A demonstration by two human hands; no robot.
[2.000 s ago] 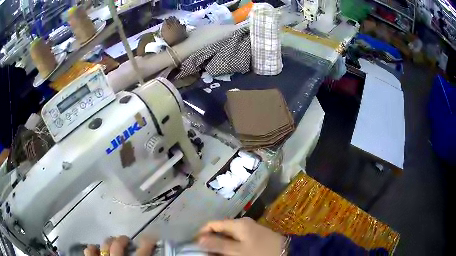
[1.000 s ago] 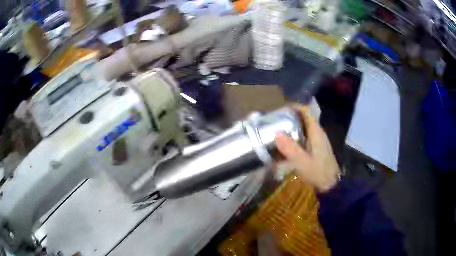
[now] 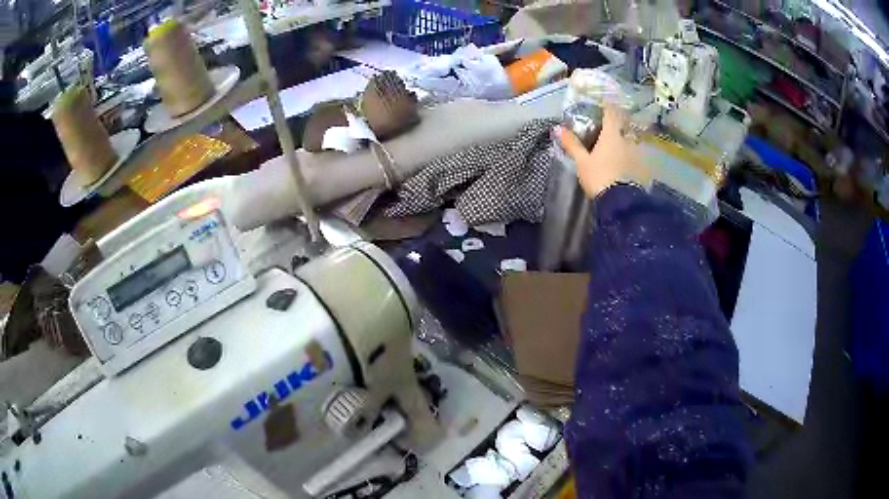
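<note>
My right hand (image 3: 611,156) is on the upper part of the steel vacuum flask (image 3: 565,219), fingers around its top. The flask stands upright on the dark table (image 3: 458,286), behind the stacked brown pocket pieces (image 3: 546,326). My right sleeve covers part of the stack and of the flask's right side. My left hand is not in view. The white lockstitch machine (image 3: 185,419) with blue JUKI lettering is at the lower left; its needle area is not clearly visible.
Small white pieces (image 3: 512,451) lie in the table recess. A checked cloth (image 3: 497,180) and a long pale roll (image 3: 341,161) lie behind the machine. Thread cones (image 3: 178,68) stand at the upper left. A white board (image 3: 775,302) is at the right.
The flask, tilted over the machine a second ago, now stands upright at the back of the dark table. My right arm has reached forward. The view has shifted, and my left hand has left it.
</note>
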